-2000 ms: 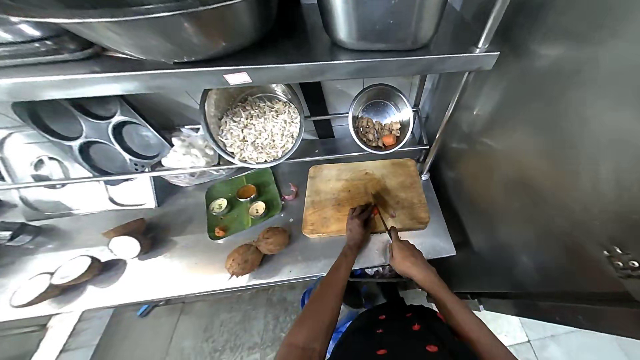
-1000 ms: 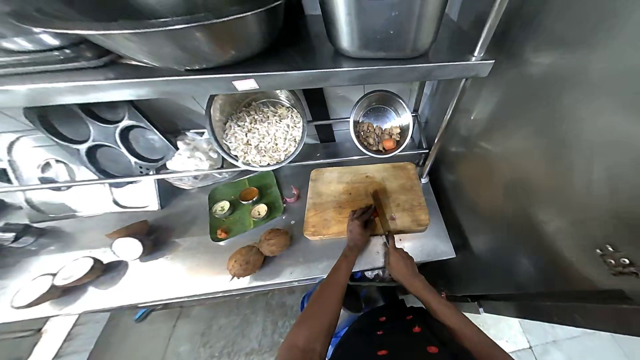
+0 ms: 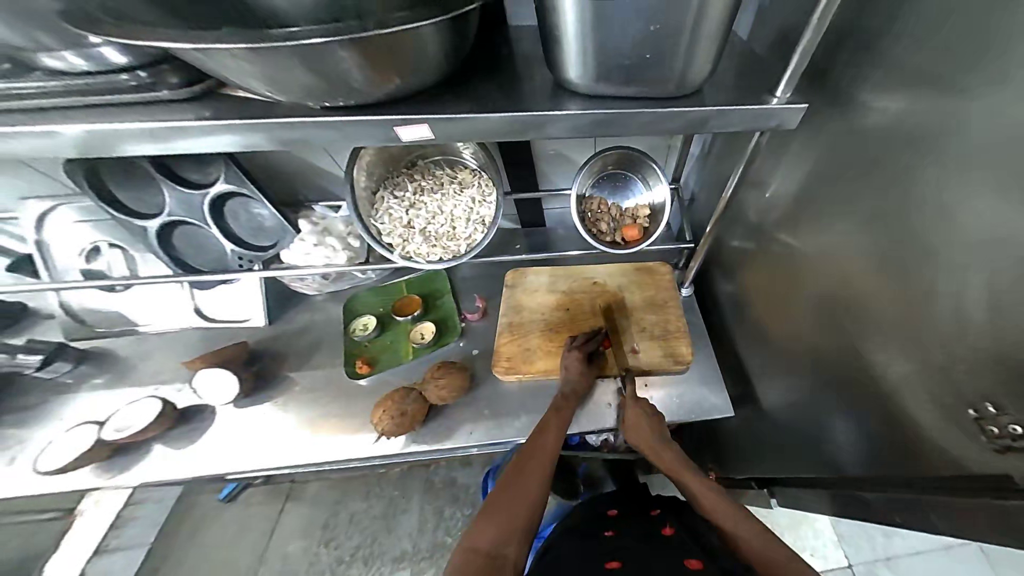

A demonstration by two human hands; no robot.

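Observation:
On the wooden cutting board (image 3: 552, 308), my left hand (image 3: 584, 362) pins down a small red piece of food (image 3: 606, 343), mostly covered by its fingers. My right hand (image 3: 642, 418) grips the handle of a kitchen knife (image 3: 614, 336) at the board's near edge; the blade points away from me, just right of the red piece. A green leaf-lined tray (image 3: 384, 352) with several small cups lies to the left. Two whole coconuts (image 3: 400, 412) sit on the steel counter, left of my left arm, and a pinkish curved scrap (image 3: 474, 308) lies between tray and board.
Behind the board stand a steel bowl (image 3: 622, 164) with brown pieces and an orange chunk, and a larger bowl of chopped white food (image 3: 436, 210). A steel shelf (image 3: 560, 124) overhangs them. Opened coconut halves (image 3: 140, 418) lie at the left. A steel panel (image 3: 864, 240) rises on the right.
The knife and my right hand have shifted slightly against the board. My left hand stays at the red piece.

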